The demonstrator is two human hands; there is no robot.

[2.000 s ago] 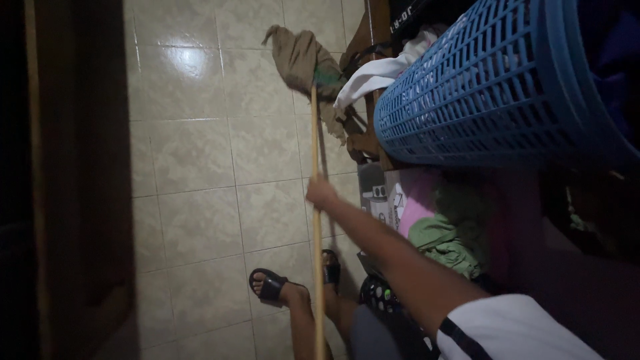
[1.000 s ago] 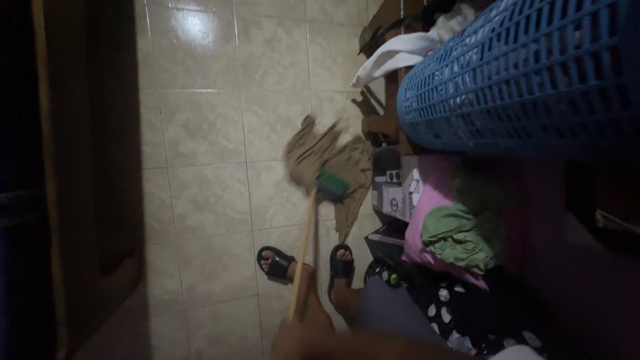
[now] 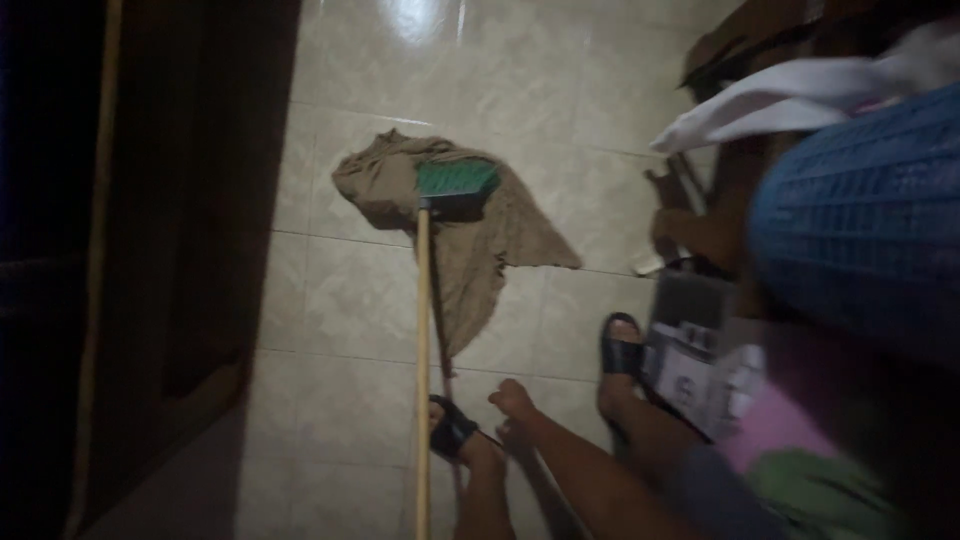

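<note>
A brown cloth (image 3: 480, 247) lies crumpled and spread on the tiled floor. The green-bristled head of a broom (image 3: 457, 180) rests on it, bristles pointing away from me. Its pale stick (image 3: 423, 360) runs down to the bottom edge of the view. My right hand (image 3: 514, 401) is off the stick, a little to its right and above the floor between my feet. Nothing is in it, and its fingers look loosely apart, though blurred. My left hand is out of view, so its hold on the stick's lower end cannot be seen.
My feet wear black sandals (image 3: 621, 349). At right are a blue plastic basket (image 3: 862, 217), a white cloth (image 3: 772, 94) hanging over brown wooden furniture, boxes (image 3: 686, 367), a pink item (image 3: 787, 420) and green cloth (image 3: 817, 487). A dark furniture edge (image 3: 262, 225) borders the left side.
The broom head and brown cloth have come closer to my feet since the first frame, where the cloth lay near the furniture. My right hand, earlier on the stick, has let go.
</note>
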